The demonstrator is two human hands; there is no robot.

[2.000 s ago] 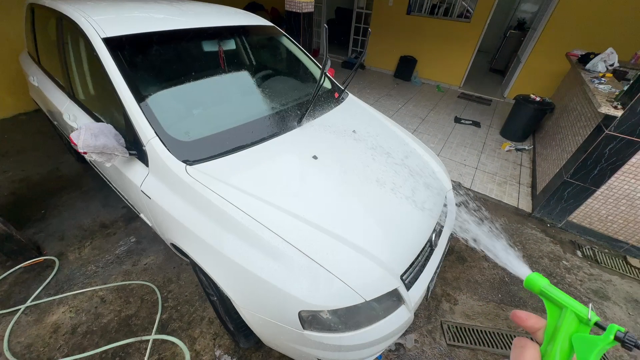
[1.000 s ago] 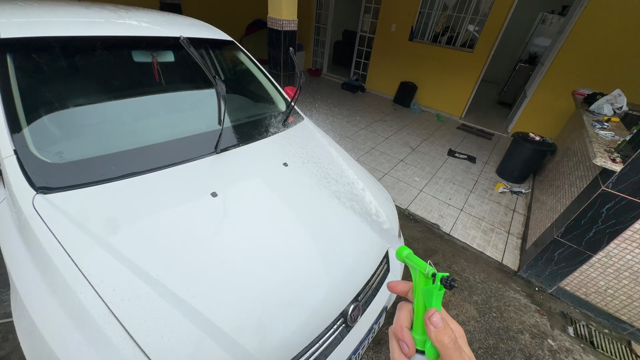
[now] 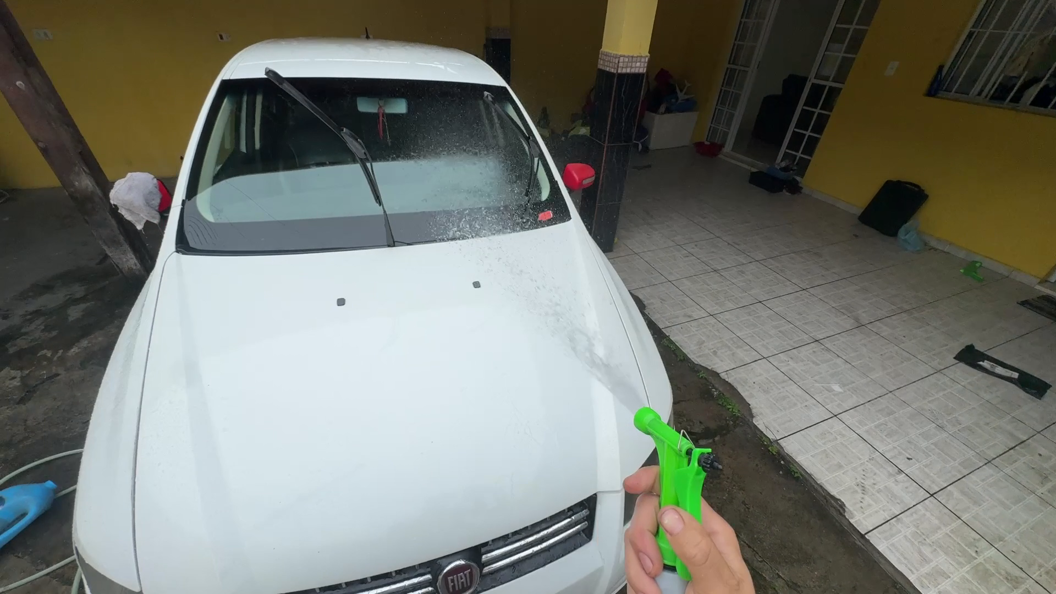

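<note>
My right hand is wrapped around a green plastic hose spray gun at the lower right. Water sprays from its nozzle up and to the left, over the white Fiat car's hood and onto the windshield. Two wiper arms are raised off the glass. A white cloth hangs on the side mirror at the left, and the other mirror is red. My left hand is out of view.
A tiled pillar stands beside the car's far right corner. At the lower left lie a pale hose and a blue plastic bottle. A tiled porch floor runs along the right, with a black bag by the yellow wall. A wooden post leans at the left.
The view has swung round to the car's front. The spray, which crossed the hood's front corner two seconds ago, now reaches the windshield. My right hand still holds the spray gun.
</note>
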